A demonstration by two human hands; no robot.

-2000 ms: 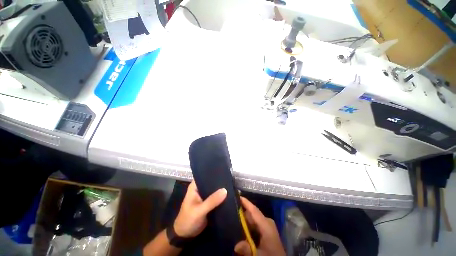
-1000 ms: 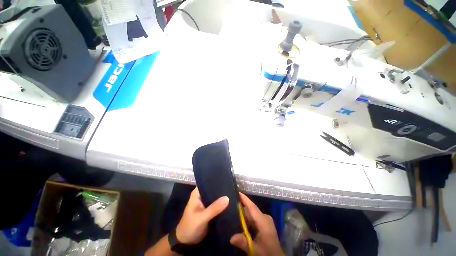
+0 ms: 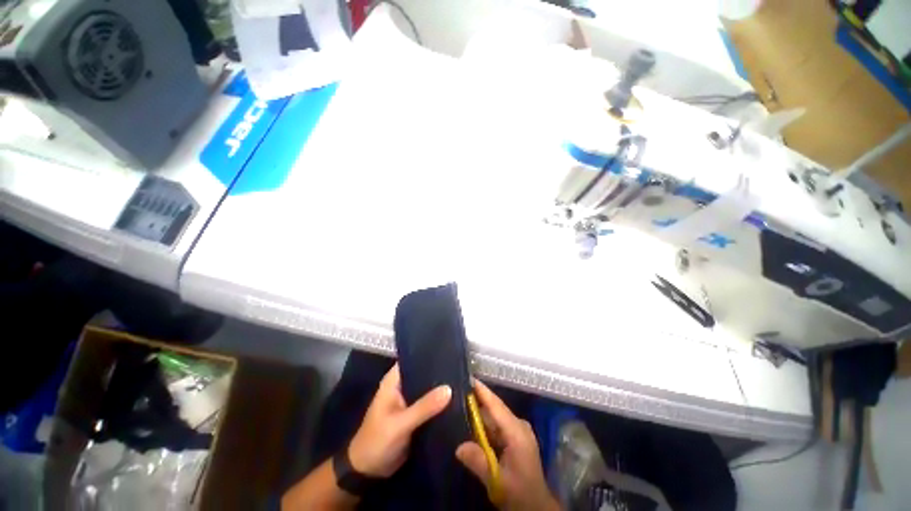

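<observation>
A folded dark navy strip (image 3: 432,334) with a rounded end lies over the table's front edge and runs down towards my lap. My left hand (image 3: 388,429) holds it from the left, thumb on top. My right hand (image 3: 507,454) is at its right edge, closed around the yellow handle of the fabric shears (image 3: 481,439). The shears' blades are hidden beside or under the strip. The lower end of the strip is dark and hard to tell from the lap.
The sewing machine head (image 3: 719,235) stands at right, with black thread snips (image 3: 684,301) before it. A ruler-marked edge (image 3: 559,384) borders the table. A cardboard box (image 3: 225,419) with bags is below left. A grey machine part (image 3: 110,75) and paper (image 3: 290,50) are upper left.
The view has shifted, so the machine sits further right and lower. Both hands keep their hold on the strip and shears, and less of the yellow handle shows.
</observation>
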